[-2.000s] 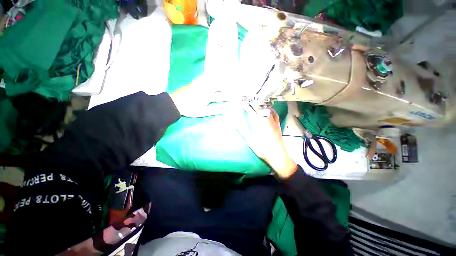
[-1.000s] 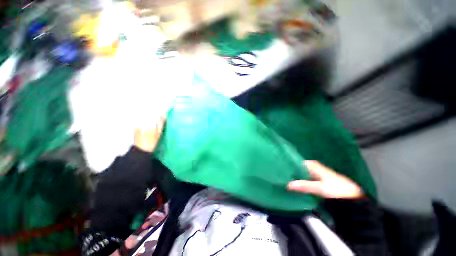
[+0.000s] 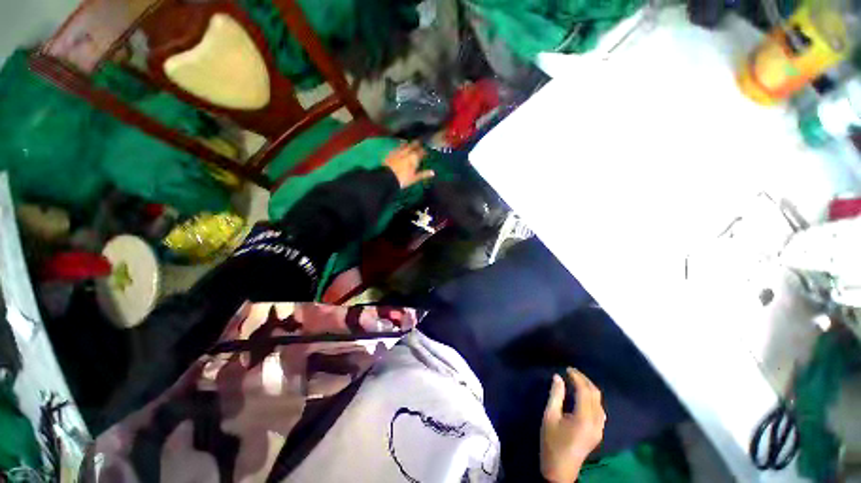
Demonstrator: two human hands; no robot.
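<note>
My left hand (image 3: 408, 165) reaches out over green cloth (image 3: 354, 162) on the seat of a wooden chair; its fingers are apart, and whether they touch the cloth is unclear. My right hand (image 3: 573, 421) is over my lap at the lower middle, fingers curved and apart, with nothing in it. More green cloth (image 3: 642, 466) shows below and right of my right hand. The white machine table (image 3: 604, 179) is washed out by the lamp.
The wooden chair (image 3: 316, 113) stands at upper left. Black-handled scissors (image 3: 774, 436) lie on the table at lower right. An orange-yellow bottle (image 3: 791, 58) is at top right. A yellow bundle (image 3: 203, 235) and a pale disc-shaped piece (image 3: 129, 281) are at left.
The view has swung left to the chair. My left hand has moved from the table to the chair. My right hand has let go of the green cloth.
</note>
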